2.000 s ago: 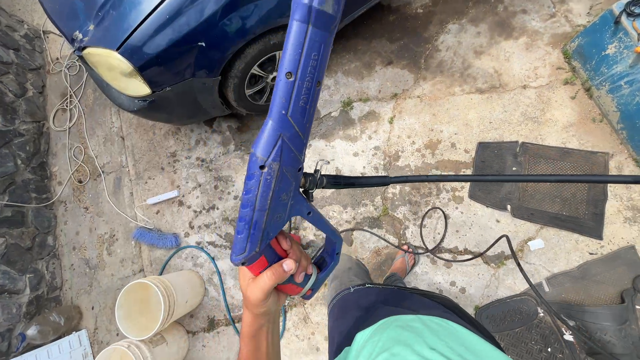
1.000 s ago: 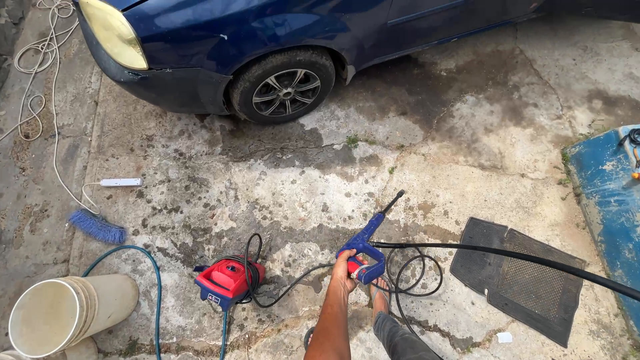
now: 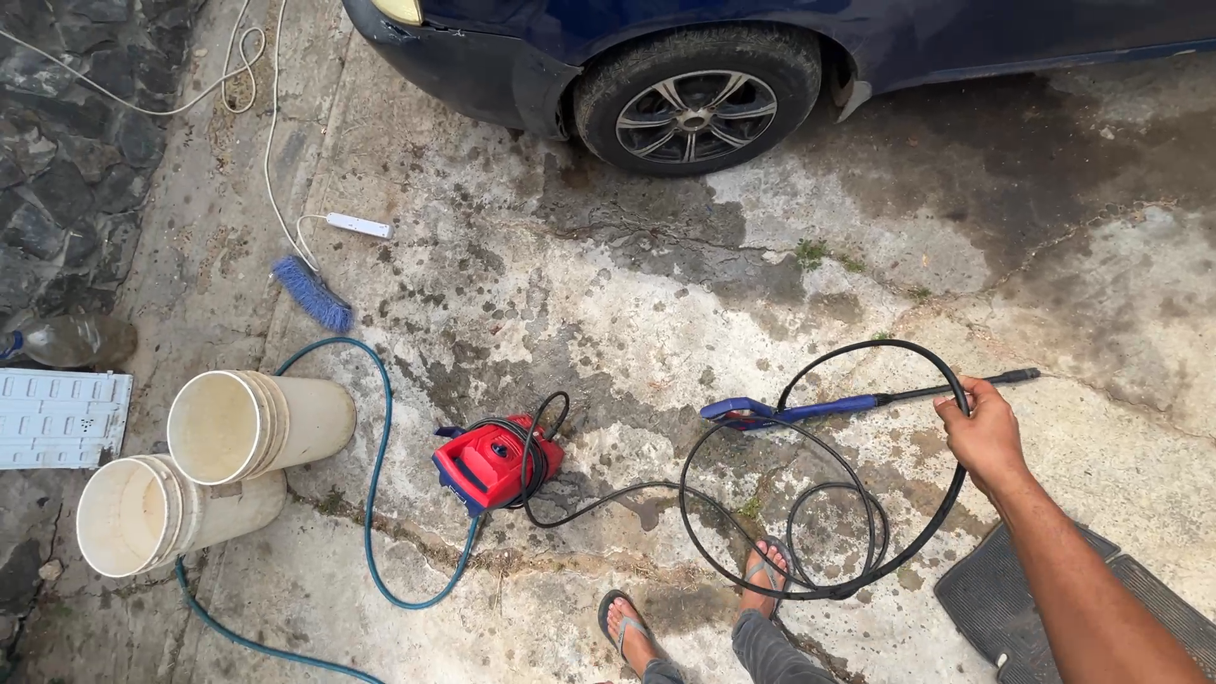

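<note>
My right hand [image 3: 983,427], at the right, is closed around a black hose [image 3: 936,527], which hangs from it in a wide loop. Beyond and beside that hand, a blue pressure washer gun [image 3: 826,408] with a dark lance lies on the concrete, its lance tip pointing right. The red and blue pressure washer [image 3: 494,464] stands left of the gun, with black cable wrapped on it. A teal hose [image 3: 383,475] runs from the washer toward the buckets. My left hand is out of view.
A blue car's front wheel [image 3: 696,114] is at the top. Two white plastic buckets [image 3: 318,418] [image 3: 237,503] lie at the left, near a blue brush head [image 3: 312,293] and a white power strip [image 3: 359,225]. Black rubber mats [image 3: 1016,589] lie at lower right, near my sandaled feet [image 3: 627,627].
The gun was held in a hand in the earlier frames and now lies on the ground. My right hand now holds the black hose. The view has shifted.
</note>
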